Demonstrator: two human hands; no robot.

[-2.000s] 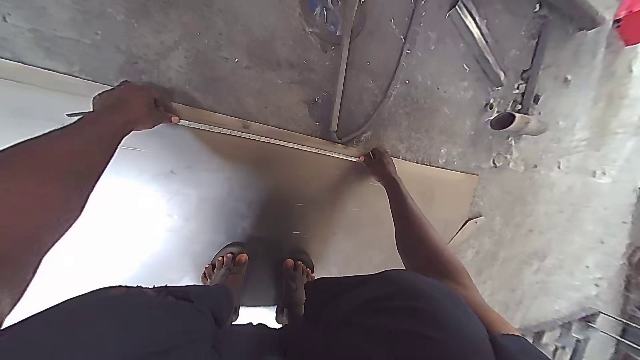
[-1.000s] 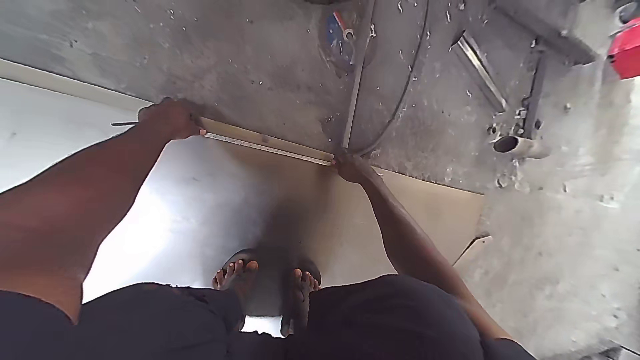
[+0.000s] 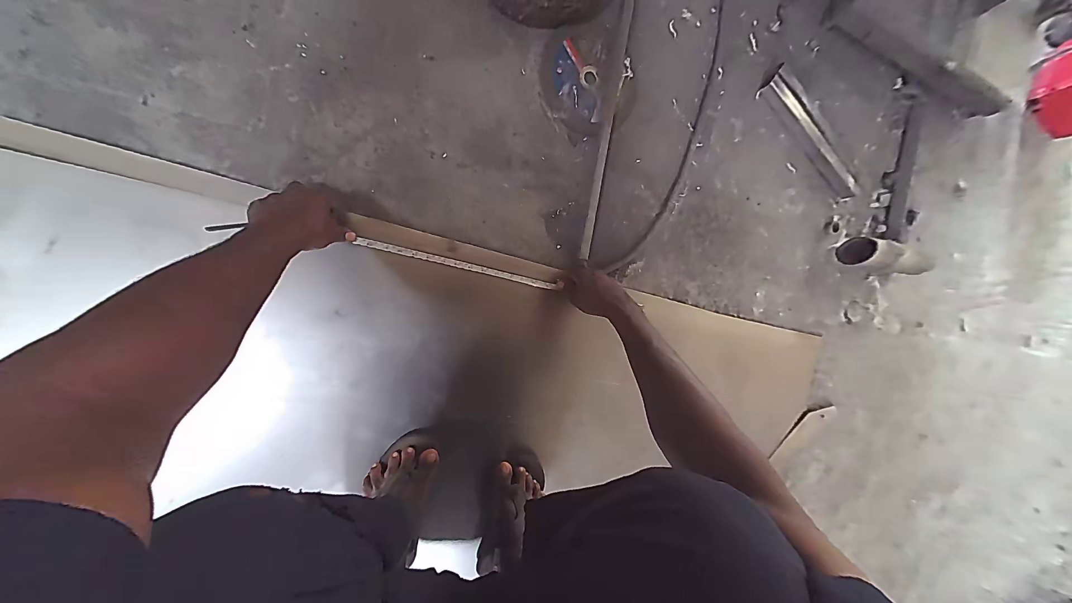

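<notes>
A steel tape measure's blade [image 3: 452,265] stretches between my hands along the far edge of a shiny metal sheet [image 3: 318,335] on the floor. At its left end my left hand [image 3: 300,218] is closed on the tape, and a thin dark rod [image 3: 224,227] sticks out from that hand to the left. My right hand [image 3: 596,293] grips the tape's other end near the sheet's edge. Fingers hide both ends of the tape. My sandalled feet stand on the sheet, below and between my hands.
Beyond the sheet lie a long narrow metal bar [image 3: 607,142], a dark cable [image 3: 691,142], a worn disc [image 3: 578,79], a metal channel [image 3: 808,130], a short pipe [image 3: 879,255] and a dark beam [image 3: 917,59]. A red object [image 3: 1053,90] is at the right edge.
My hands have come closer together since two seconds ago, and the stretch of tape between them is shorter. Both hands still hold it along the sheet's far edge.
</notes>
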